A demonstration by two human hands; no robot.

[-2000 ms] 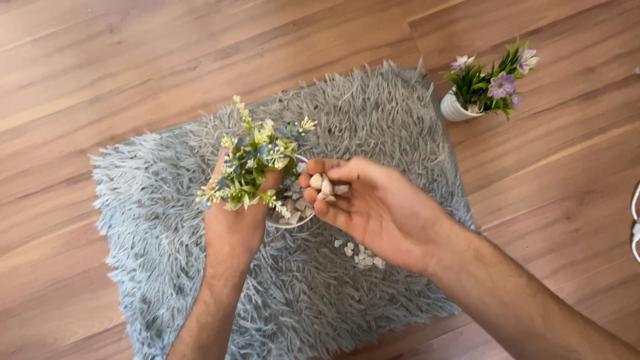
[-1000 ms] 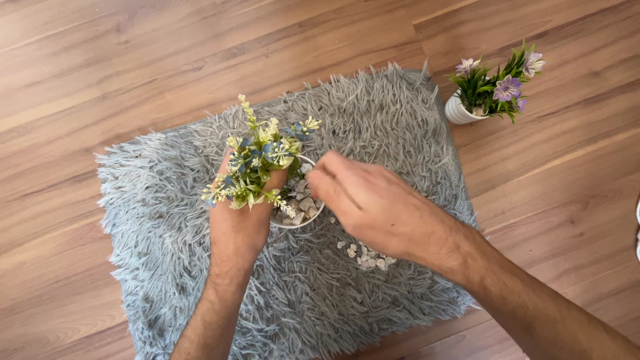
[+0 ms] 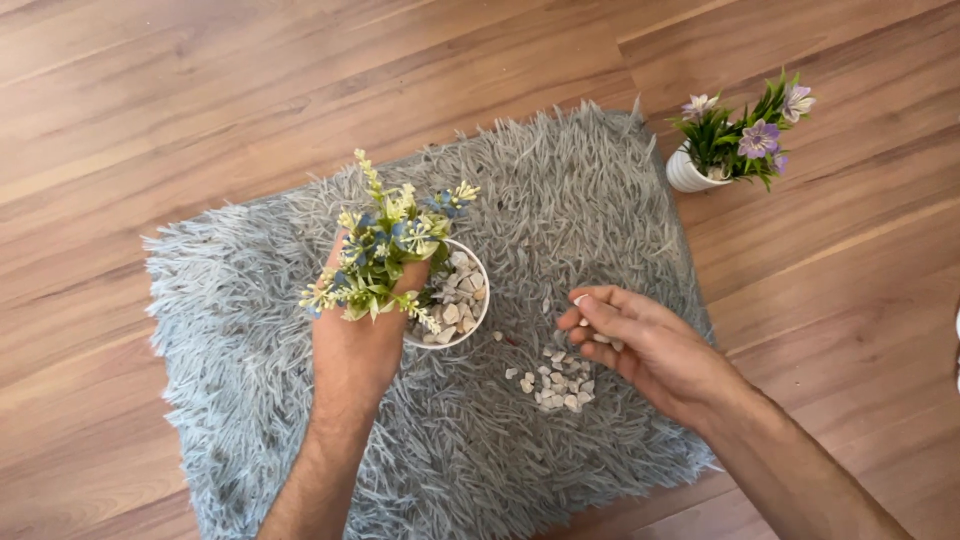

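Note:
My left hand [image 3: 367, 322] is at the left side of a white round pot [image 3: 486, 300], under an artificial plant with blue and cream flowers [image 3: 394, 244]. Its fingers are mostly hidden by the leaves, around the plant's lower part. Pale stones [image 3: 454, 307] fill the visible right part of the pot. To the right of the pot, my right hand [image 3: 637, 341] has several small white stones [image 3: 600, 339] in its curled fingers. Just below and left of that hand, a small pile of pale stones [image 3: 559, 382] lies on the shaggy grey-blue rug [image 3: 465, 450].
Beyond the rug's upper right corner, a small white ribbed pot [image 3: 686, 171] with artificial purple flowers [image 3: 759, 139] stands tilted in view on the wooden floor [image 3: 825, 300]. A single stone [image 3: 497, 336] lies beside the large pot. A white object is cut off at the right edge.
My right hand has moved from the pot's rim to the right, near the loose stones, which it partly covered before. My left hand stays at the plant.

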